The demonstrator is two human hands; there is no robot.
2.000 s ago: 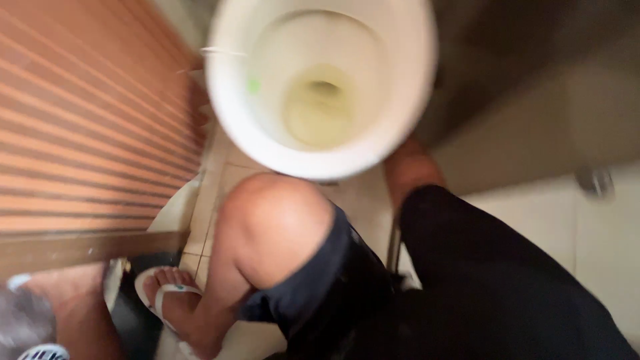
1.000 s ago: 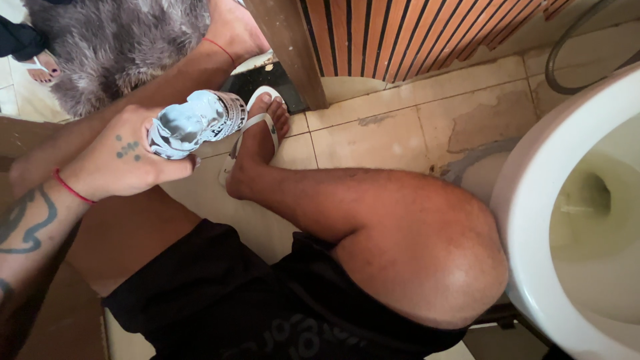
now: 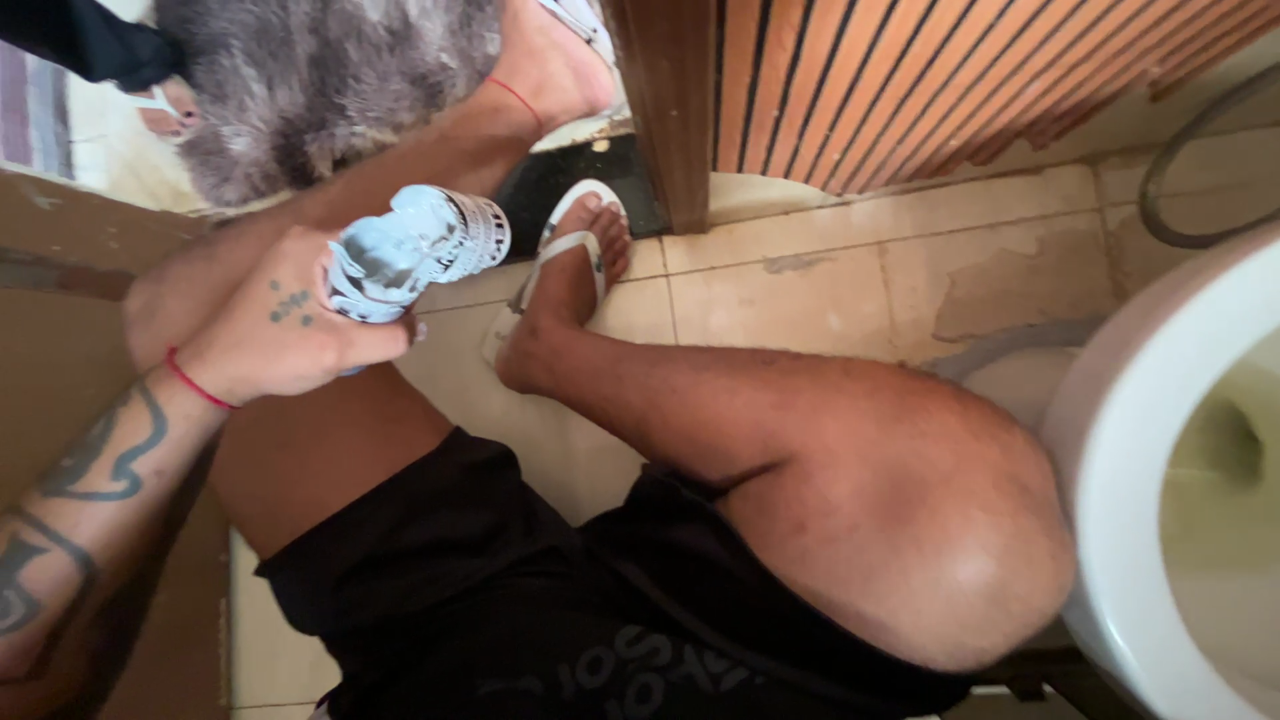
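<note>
My left hand (image 3: 300,330) enters from the left, with dot tattoos on its back and a red string at the wrist. Its fingers are closed around a pale blue-and-white cylindrical container (image 3: 415,250) with dark print and an uneven, torn-looking edge. Pale material shows inside; what it is I cannot tell. The container is above the thigh, left of a foot in a white flip-flop (image 3: 590,240). My right hand is out of view.
A toilet bowl (image 3: 1110,520) with yellowish water stands at the right, against a bent knee (image 3: 960,560). Slatted wood panelling (image 3: 900,80), a wooden post (image 3: 670,110), a grey shaggy rug (image 3: 330,80) and a hose (image 3: 1150,190) surround the tiled floor. Another person's foot (image 3: 165,108) is at the upper left.
The view has swung left from the toilet, bringing my left hand and the container fully into view. Since one second ago the hand has kept its hold on the container.
</note>
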